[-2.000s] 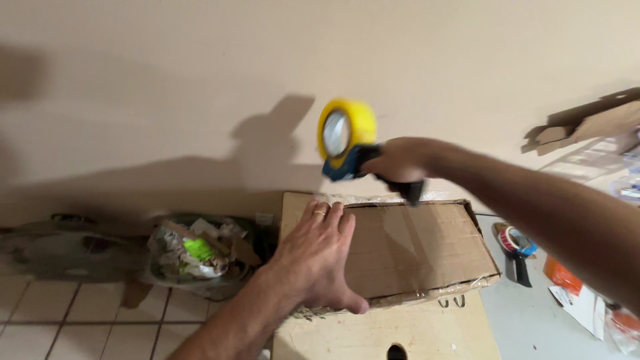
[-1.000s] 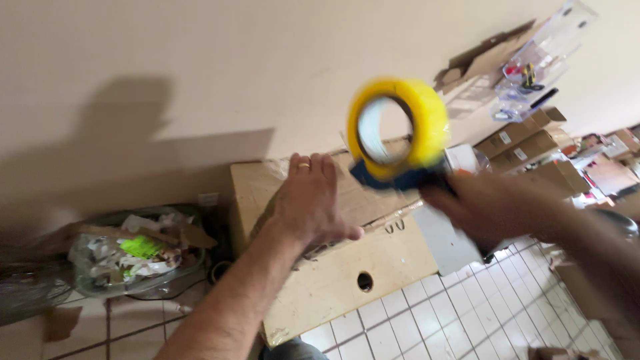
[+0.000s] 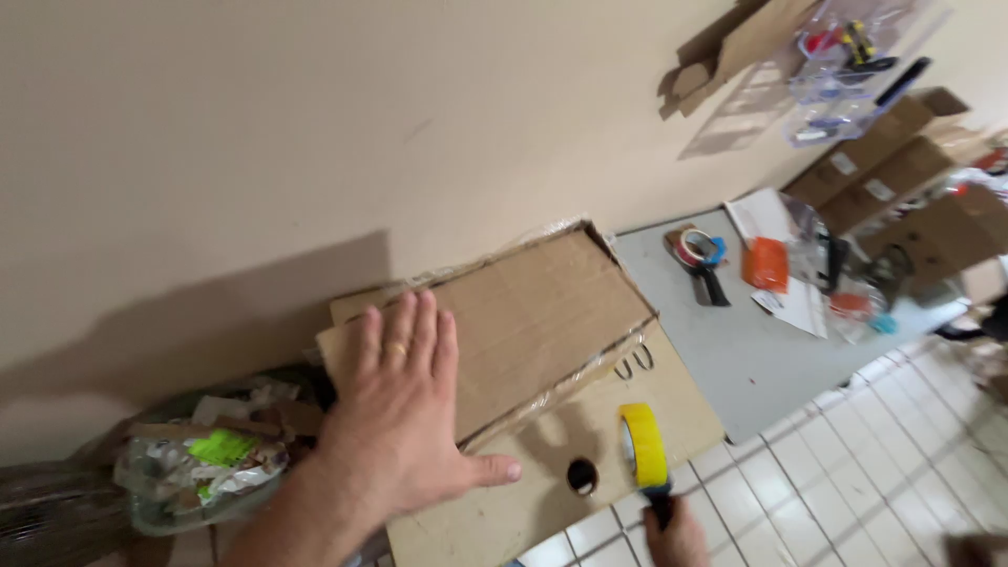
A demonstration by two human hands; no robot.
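Observation:
A taped cardboard box [image 3: 543, 315] lies on a pale wooden board [image 3: 504, 512] against the wall. My left hand [image 3: 409, 402] rests flat with spread fingers on the left end of the box, thumb out past its near edge; a ring is on one finger. At the lower right, my right hand [image 3: 679, 535] grips the dark handle of a tape dispenser [image 3: 658, 494] loaded with a roll of yellow tape [image 3: 643, 445]. The dispenser is over the board's front edge, apart from the box.
A bin of scrap [image 3: 177, 504] stands at lower left. On the grey table [image 3: 685, 354] lie a second tape dispenser [image 3: 705, 264], an orange packet [image 3: 768, 265] and papers. Cardboard boxes [image 3: 882, 189] are at the right; clear holders [image 3: 835, 87] hang on the wall. The board has a hole [image 3: 583, 476].
My right hand has brought the yellow tape dispenser down from above the box to the board's front edge. My left hand stays on the box's left end. The view has shifted.

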